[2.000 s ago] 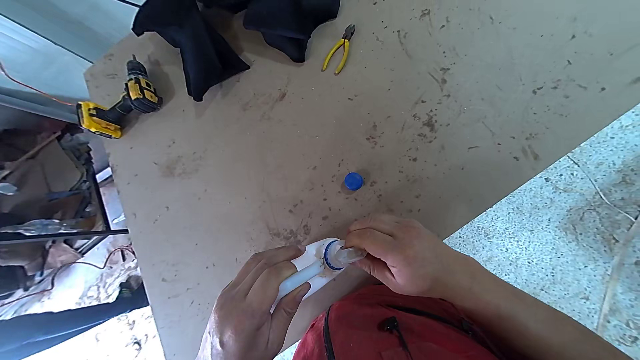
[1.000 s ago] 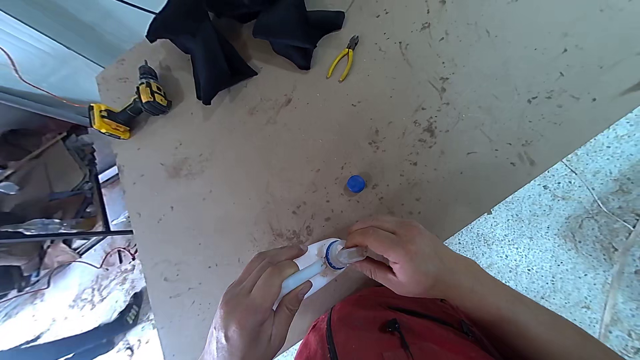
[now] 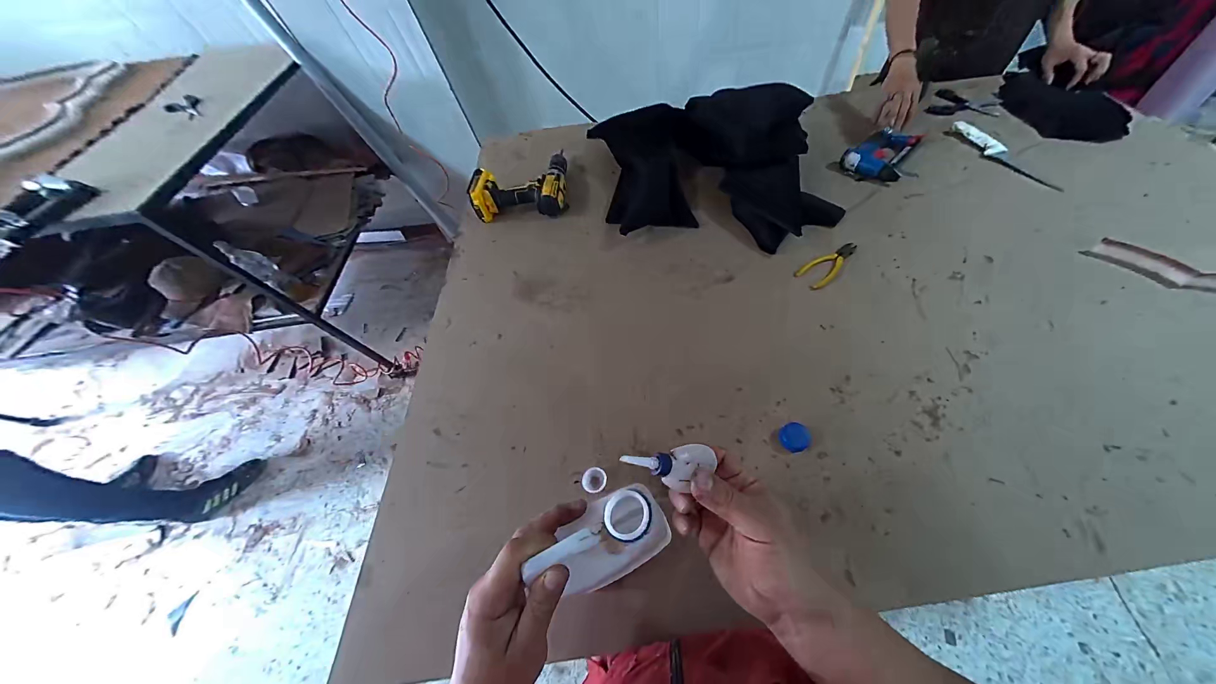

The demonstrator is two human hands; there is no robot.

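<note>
My left hand (image 3: 522, 589) grips the handle of a white translucent plastic jug (image 3: 617, 560), whose round mouth is uncovered and faces up. Just right of it, above the table, my right hand (image 3: 746, 541) holds a small white squeeze bottle (image 3: 692, 465) with a blue collar and a thin white nozzle pointing left. A small white ring-shaped cap (image 3: 594, 480) lies on the table beyond the jug. The blue screw cap (image 3: 794, 437) rests on the table to the right, beyond my right hand.
Farther back on the table (image 3: 589, 361) lie a yellow-black cordless drill (image 3: 518, 190), black fabric pieces (image 3: 712, 142), yellow-handled pliers (image 3: 826, 266), a blue power tool (image 3: 876, 157) and a white tube (image 3: 978, 138). Another person's hands (image 3: 901, 90) are at the far edge.
My right hand has moved away from the jug's mouth, and the small bottle with its nozzle now shows in it. The view has swung to take in more of the room.
</note>
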